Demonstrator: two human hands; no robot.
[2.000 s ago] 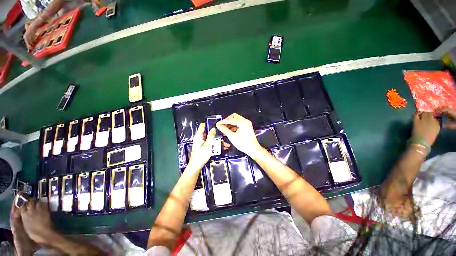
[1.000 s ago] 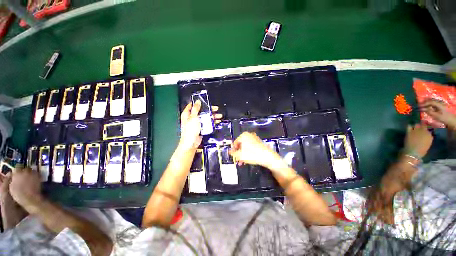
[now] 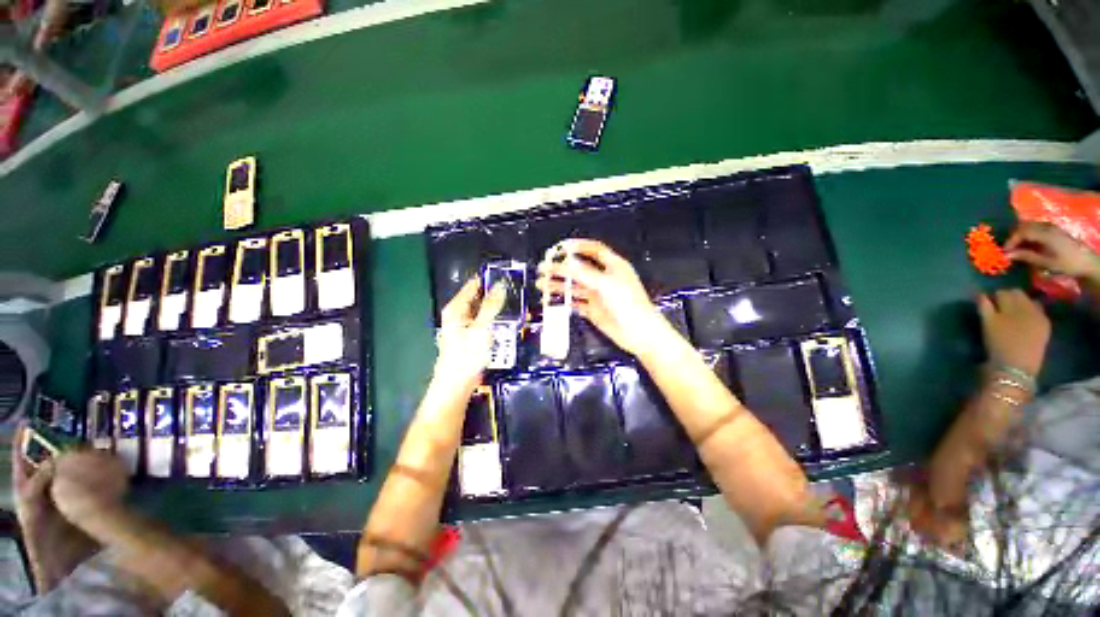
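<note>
My left hand [image 3: 464, 331] holds a phone body [image 3: 504, 316] upright over the left part of the black blister tray [image 3: 760, 313], its dark screen up and its pale keypad towards me. My right hand [image 3: 597, 289] holds a front housing [image 3: 556, 328], seen tilted, just right of the phone body; the two look apart. My fingers cover the housing's upper part. One front housing [image 3: 480, 452] lies in the tray's near left pocket and another [image 3: 835, 398] in the near right pocket.
A second blister tray [image 3: 229, 359] with rows of housings lies at left. Beyond the white edge, the green belt [image 3: 422, 133] carries single phones. A neighbour's hands [image 3: 91, 488] work at left; another's [image 3: 1013, 325] are at right by orange parts [image 3: 987, 251] and a red-orange bag [image 3: 1059, 217].
My right hand has lifted the front housing from the second near pocket and brought it up beside the phone body. My left hand's phone sits slightly lower. Phones on the belt have shifted left.
</note>
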